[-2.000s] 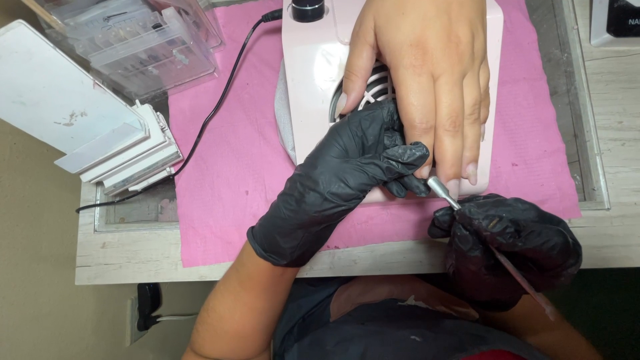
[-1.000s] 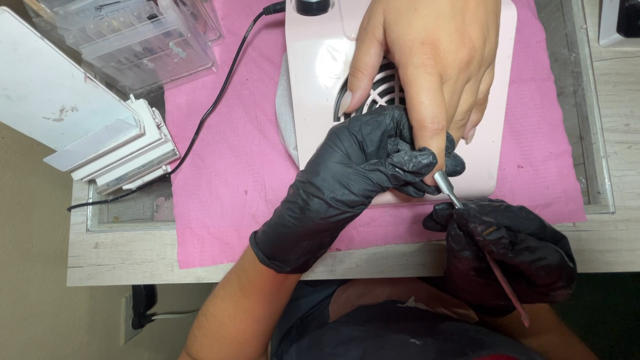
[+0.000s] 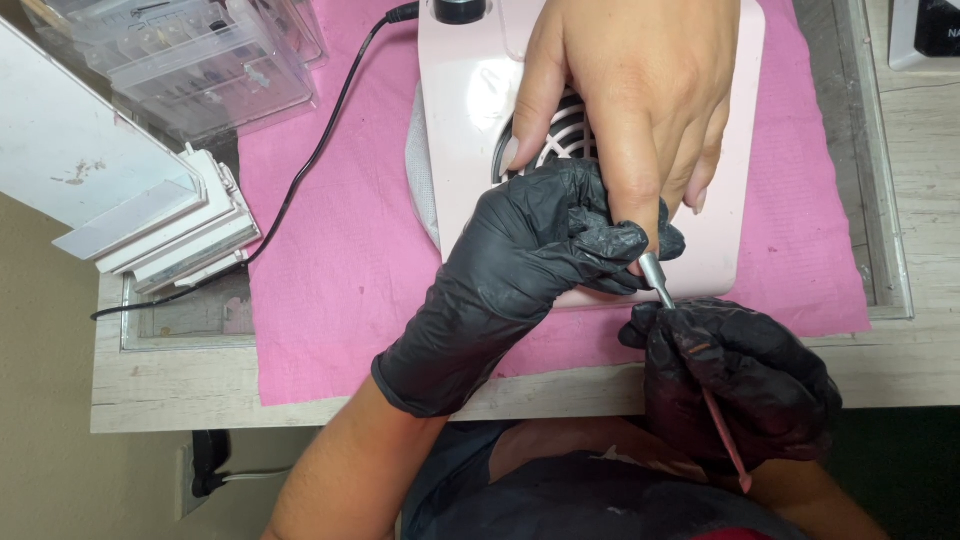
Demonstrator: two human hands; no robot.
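Observation:
Another person's hand (image 3: 645,97) lies palm down over a pale pink nail dust collector (image 3: 465,97), its index finger pointing toward me. Around that fingertip my left hand (image 3: 525,240), in a black glove, closes its thumb and fingers. A slim manicure tool (image 3: 656,281) with a silver metal tip and a reddish handle is in my right hand (image 3: 735,375), also gloved in black. The metal tip meets the index fingertip or its nail; the exact contact is hidden. The handle's end sticks out below my right hand. Part of the collector's round fan grille (image 3: 574,135) shows beneath the other person's hand.
A pink towel (image 3: 315,300) lies under the collector. Clear plastic drawers (image 3: 217,82) stand at the upper left, beside a white panel and stacked white pieces (image 3: 187,232). A black cable (image 3: 307,161) crosses the towel's left side. A black-and-white device (image 3: 926,37) sits at the upper right.
The other person's fingers, spread side by side two seconds ago, are now more bunched, with the index finger apart in my left hand. The tool's tip has shifted onto that fingertip.

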